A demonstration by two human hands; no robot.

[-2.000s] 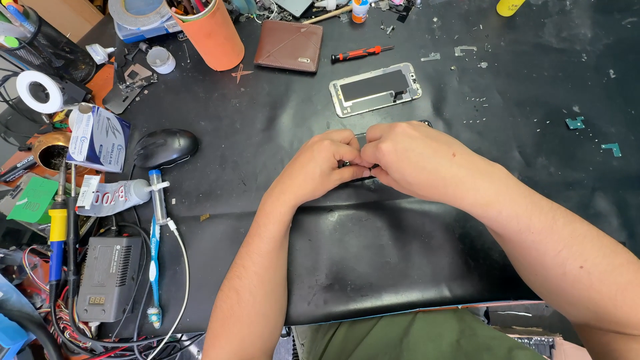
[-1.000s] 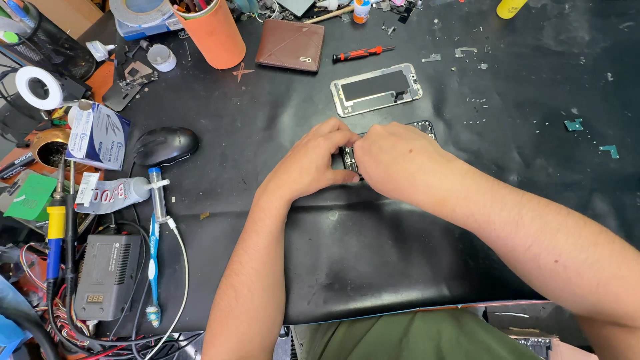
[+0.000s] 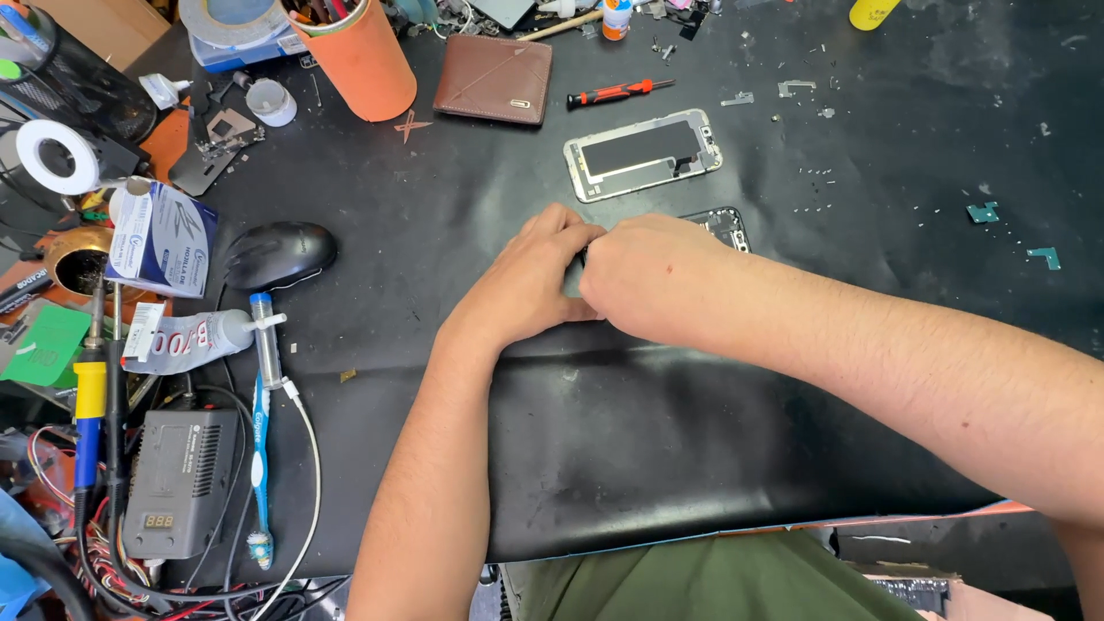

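An opened smartphone body (image 3: 727,226) lies on the black mat, mostly covered by both hands; its right end with small parts shows. My left hand (image 3: 539,276) is at the phone's left end, fingers and thumb curved around it. My right hand (image 3: 647,267) lies over the phone's middle with its fingers curled; whatever they hold is hidden. Just beyond the hands rests a detached phone screen assembly (image 3: 642,155), its inner side up. Farther back lies a red and black screwdriver (image 3: 617,93).
A brown wallet (image 3: 493,79) and an orange cup (image 3: 362,65) stand beyond the hands. At left are a black mouse (image 3: 280,255), a toothbrush (image 3: 260,466), a soldering iron (image 3: 89,414) and a grey station (image 3: 179,483) with cables. Tiny screws (image 3: 813,207) lie at right.
My right hand has shifted a little from the phone's upper middle toward its left end and the person. More of the phone's right end shows than two seconds ago.
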